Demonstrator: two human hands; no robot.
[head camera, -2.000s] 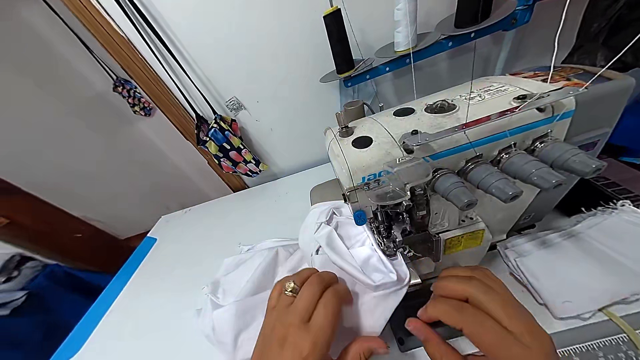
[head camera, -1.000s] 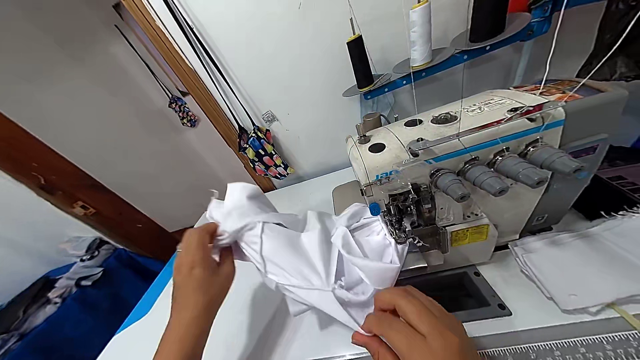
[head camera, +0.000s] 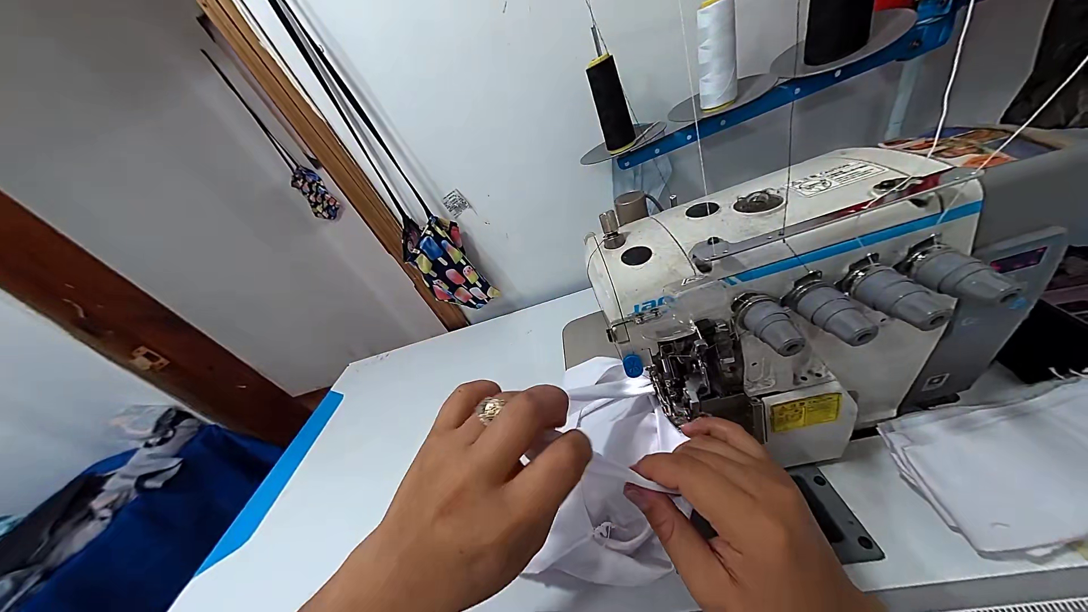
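White fabric (head camera: 608, 510) lies bunched on the table in front of an overlock sewing machine (head camera: 799, 280), its far part beside the needle and presser-foot area (head camera: 693, 374). My left hand (head camera: 484, 484), with a ring on one finger, pinches a raised fold of the cloth at the left of the machine head. Close to the needle area, my right hand (head camera: 731, 510) grips the fabric edge between thumb and fingers. Both hands are near each other, with a stretch of cloth between them. The presser foot itself is too hidden to make out.
A stack of white fabric pieces (head camera: 994, 467) lies right of the machine. Thread cones (head camera: 610, 102) stand on a blue rack behind it. A patterned pouch (head camera: 446, 263) hangs by cords at the wall. Blue and grey cloth (head camera: 170, 510) lies low at the left.
My left hand has come from the far left, where it held up the cloth, to near the machine head. My right hand has moved up toward the needle area. The fabric is now less spread out.
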